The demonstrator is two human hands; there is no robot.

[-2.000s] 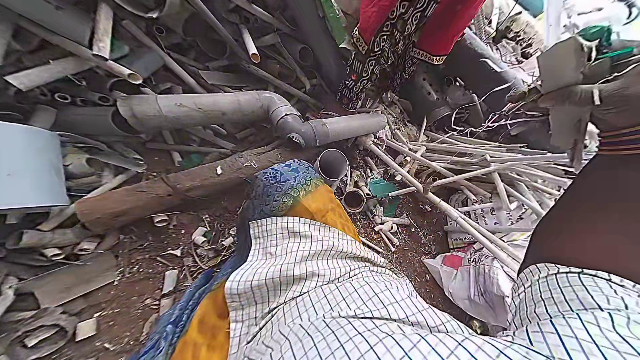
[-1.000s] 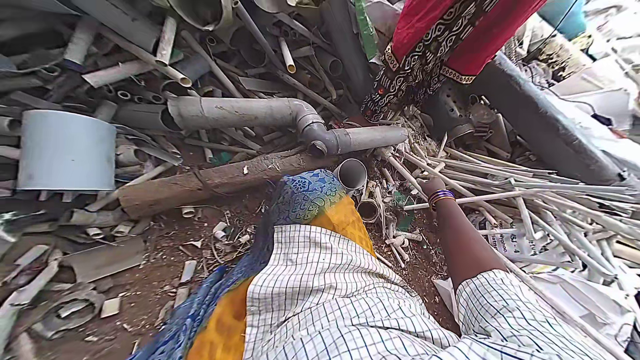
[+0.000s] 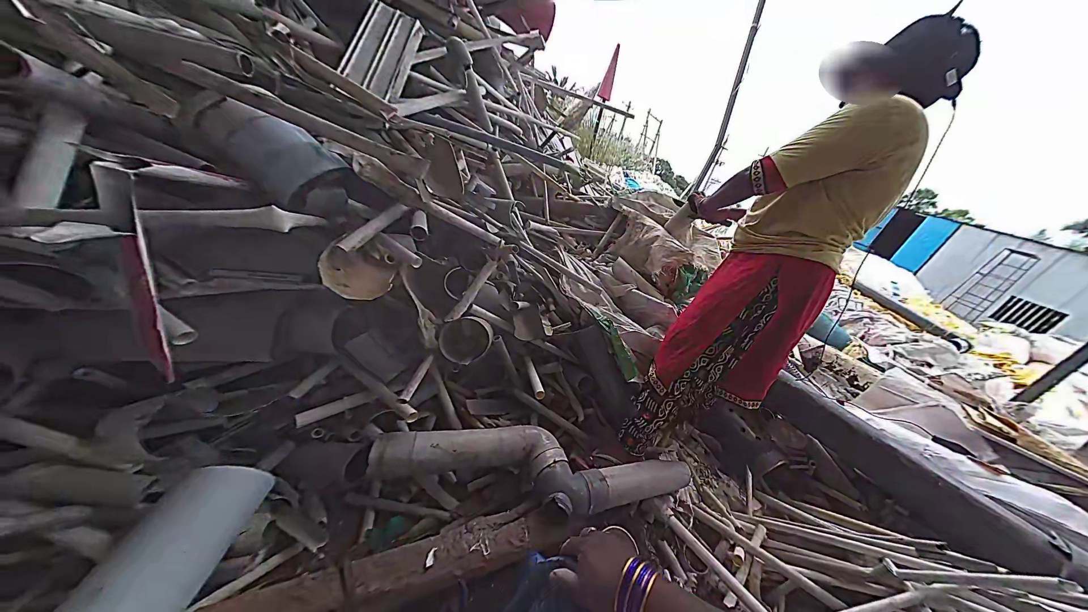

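Observation:
My right hand (image 3: 595,565), with blue and gold bangles at the wrist, is low in the middle of the view. It lies just below a grey elbow pipe (image 3: 552,467) with a straight socket end. The round rim of another pipe (image 3: 620,537) shows close by its fingers; whether they grip it I cannot tell. A rough wooden log (image 3: 442,552) runs to the left of the hand, and blue cloth is beside the fingers. Thin pale pipes (image 3: 807,544) lie in a loose bundle to the right. My left hand is out of view.
A high heap of mixed pipes (image 3: 255,280) fills the left and middle. A pale curved plastic piece (image 3: 178,535) is at the lower left. Another person (image 3: 816,195) in a yellow top stands upslope, holding a pipe. A thick dark pipe (image 3: 918,484) slants across the right.
The view has tilted up strongly. My right hand has left the thin pipes and is beside the upright pipe's rim. Two seconds ago it was raised at the right with a broken piece.

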